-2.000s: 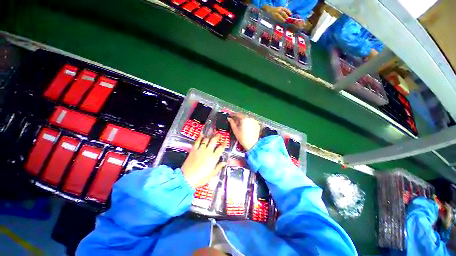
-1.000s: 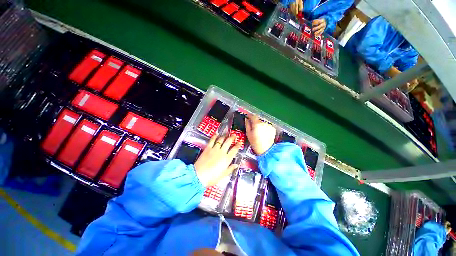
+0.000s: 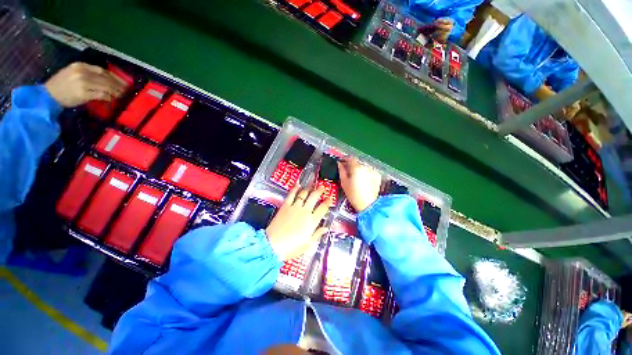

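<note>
A clear blister tray (image 3: 438,197) in front of me holds several red-and-black keypad phones, partly hidden by my hands. My left hand (image 3: 299,223) has its fingertips on the red key half of a keypad phone (image 3: 330,168) in the upper row. My right hand (image 3: 360,186) has its fingertips at the same phone's black screen end. Between them, my hands hold this phone in its pocket. Left of the clear tray, a black blister tray (image 3: 208,135) holds several plain red covers (image 3: 166,232), each with a pale strip.
Another person's hand (image 3: 83,84) is on a red cover at the black tray's far left corner. A clear crinkled bag (image 3: 497,291) lies right on the bench. Stacked clear trays (image 3: 563,305) stand beyond it. A green belt (image 3: 229,62) and metal frame run across; workers sit opposite.
Another person's arm has come in from the left, its hand now on the upper-left red cover. My hands stay on the same phone. The view has shifted, moving the trays slightly right since the first frame.
</note>
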